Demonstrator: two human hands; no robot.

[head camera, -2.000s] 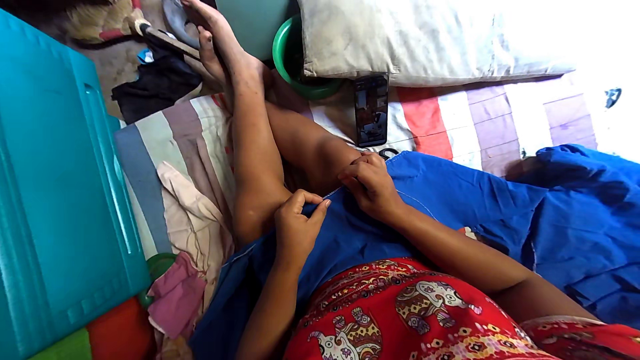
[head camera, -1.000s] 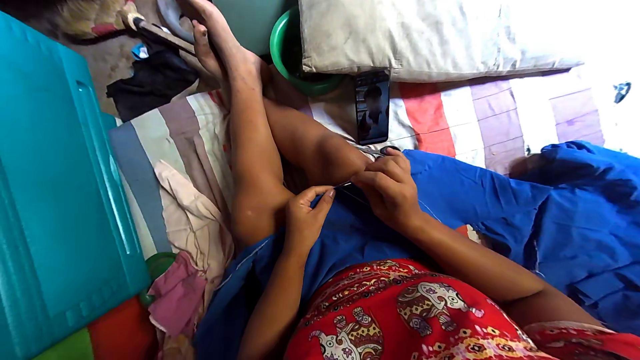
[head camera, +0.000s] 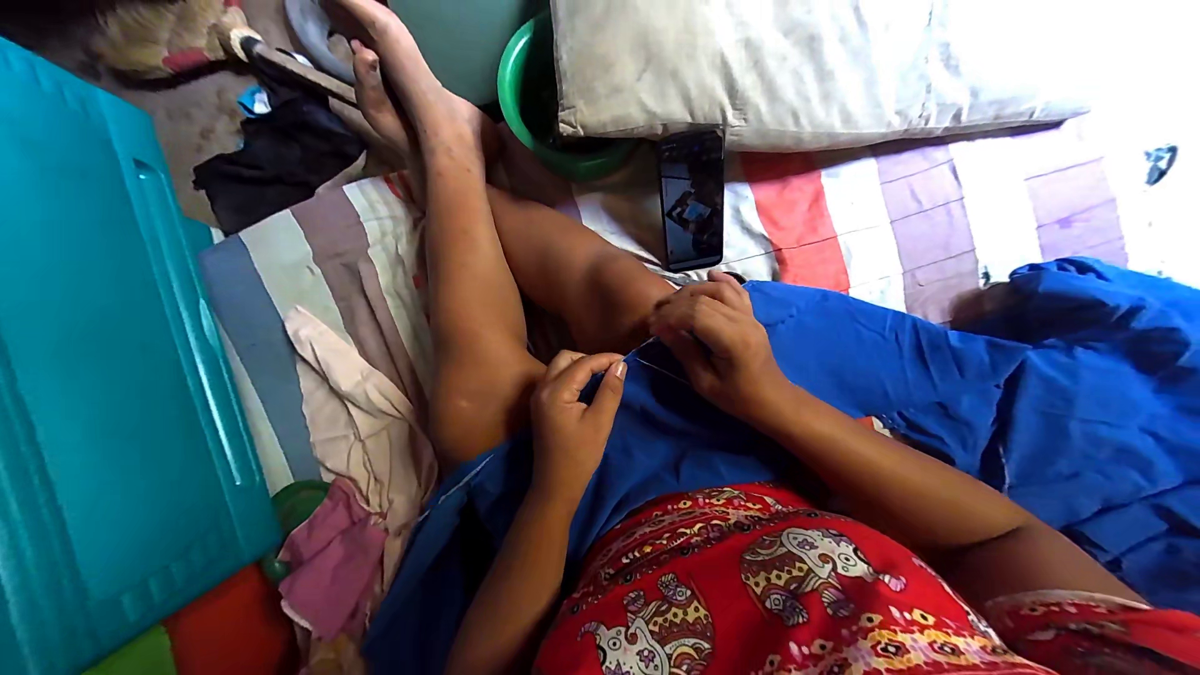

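Blue fabric [head camera: 694, 431] lies over my lap and spreads off to the right. My left hand [head camera: 579, 412] pinches the edge of it between thumb and forefinger. Just up and to the right, my right hand [head camera: 717, 342] has its fingers bent together at the same edge. A thin pale thread [head camera: 661, 368] runs between the two hands. Whether a needle is in my right fingers cannot be made out. Beyond my right hand, partly hidden, is a small dark-handled item that looks like scissors [head camera: 731, 277].
A smartphone [head camera: 692, 202] lies on the striped cloth [head camera: 797, 220], beside a green plastic basin [head camera: 525, 122] and a pale cushion [head camera: 797, 70]. A teal plastic case [head camera: 103, 375] stands at the left, near beige cloth [head camera: 352, 403] and pink cloth [head camera: 333, 562].
My right hand was touching my left fingertips one second ago, with a thin dark thing between them; now the two hands are slightly apart, thread showing between. My left hand has hardly moved.
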